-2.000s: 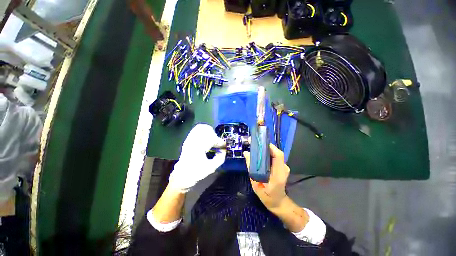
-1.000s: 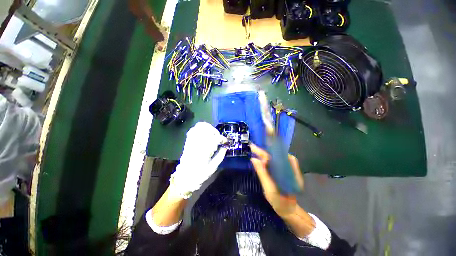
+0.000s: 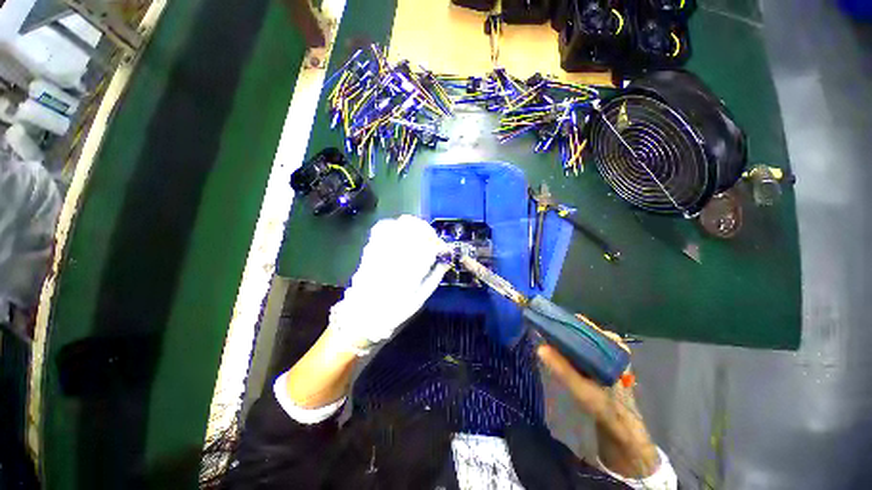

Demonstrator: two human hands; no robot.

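Observation:
A black housing [image 3: 472,233] with silvery metal parts inside lies on the blue cloth [image 3: 521,258]. My left hand [image 3: 390,279], in a white glove, is at the housing's left side with its fingertips over the metal parts; what they pinch is too small to tell. My bare right hand [image 3: 595,385] holds the soldering gun by its teal-blue handle [image 3: 579,341]. The gun's metal barrel points up and left, and its tip is at the metal parts inside the housing, close to my left fingertips.
Pliers [image 3: 541,234] lie right of the housing. Lead wires [image 3: 387,110] lie behind the cloth. A round black fan [image 3: 655,153] stands right, beside a brownish dish [image 3: 721,214]. Another black housing [image 3: 332,183] sits left, near the conveyor [image 3: 163,239]. Several housings [image 3: 598,33] stand at the back.
The soldering gun has swung from upright, beside the housing, to a slant with its tip inside it. My right hand has moved right and down. The whole view has shifted slightly.

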